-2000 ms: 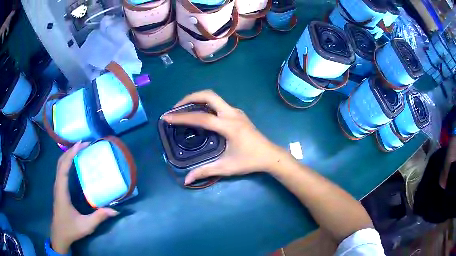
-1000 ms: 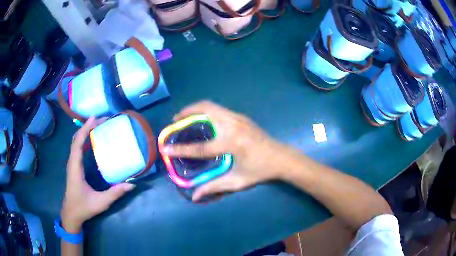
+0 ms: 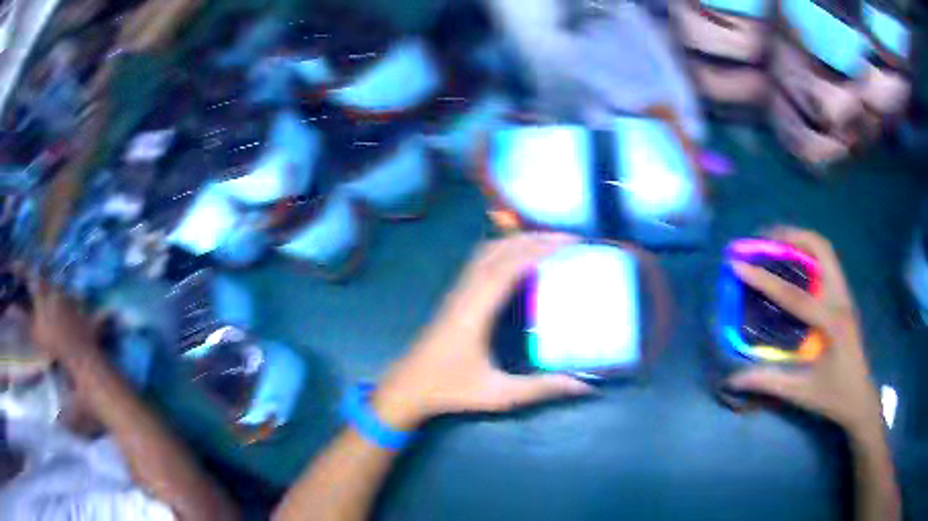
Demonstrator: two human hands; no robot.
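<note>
The frame is blurred. My left hand (image 3: 473,341), with a blue wristband, grips a light-blue speaker (image 3: 588,308) lying on its side, with a glow along its left edge. My right hand (image 3: 814,331) holds another speaker (image 3: 768,303), face up, with its light ring glowing pink, blue and yellow. Both speakers are at the green bench. Two light-blue speakers (image 3: 541,175) lie end to end just behind the left-hand speaker, with a dark band between them.
Several light-blue speakers (image 3: 392,173) stand in groups at the left. Pink speakers (image 3: 722,51) are stacked at the back right. A translucent plastic bag (image 3: 621,61) lies at the back. A purple piece (image 3: 716,163) and a white label (image 3: 889,406) are at right. Another person's arm (image 3: 122,407) is at far left.
The view has swung left, so everything sits further right. Both hands still hold their speakers. The right-hand speaker's ring, dark two seconds ago, is lit and its colours have shifted.
</note>
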